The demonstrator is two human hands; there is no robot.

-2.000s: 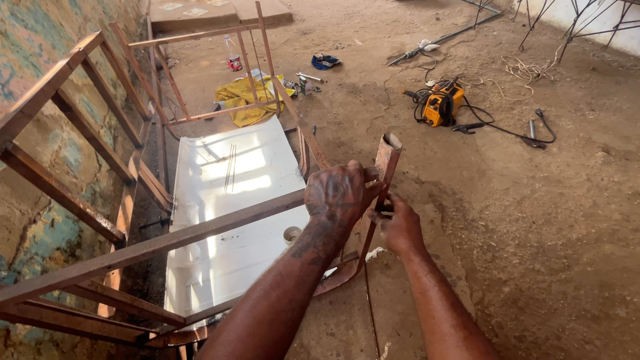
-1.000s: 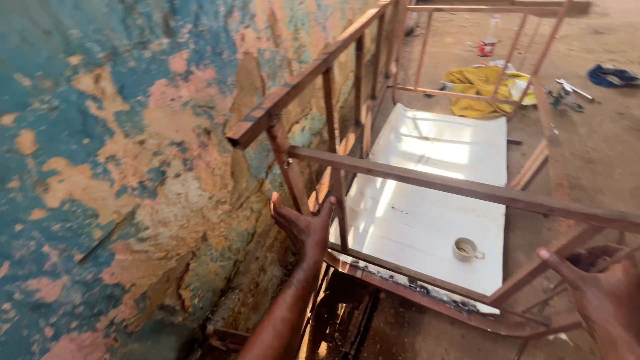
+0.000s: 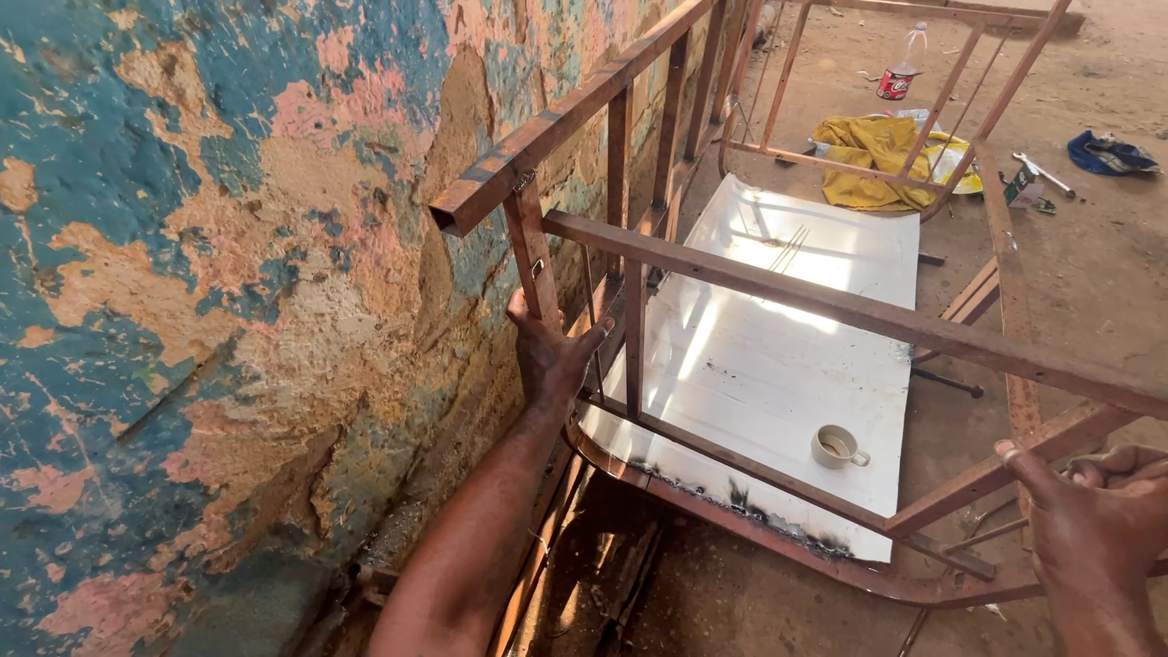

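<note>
My left hand (image 3: 552,356) is around the lower part of a short square-tube upright (image 3: 529,255) of a rusty brown steel frame, its thumb pointing right. This upright hangs from the end of a long top rail (image 3: 584,109) by the wall. At the right edge, my right hand (image 3: 1100,520) is by the frame's slanted bar (image 3: 1022,465), thumb raised and fingers curled; whether they close on metal is unclear. A long crossbar (image 3: 821,297) spans between the hands, above a white sheet (image 3: 785,365) with scorched marks along its near edge.
A peeling blue and pink wall (image 3: 228,274) stands close on the left. A cup (image 3: 835,447) and thin rods (image 3: 789,248) lie on the sheet. Beyond are a yellow cloth (image 3: 871,155), a plastic bottle (image 3: 901,68), a wrench (image 3: 1045,173) and a dark blue cloth (image 3: 1109,153) on the dirt floor.
Two seconds ago both hands were together at a tube end near the middle; now they are apart, the left by the wall-side upright, the right at the far right. The view has swung left.
</note>
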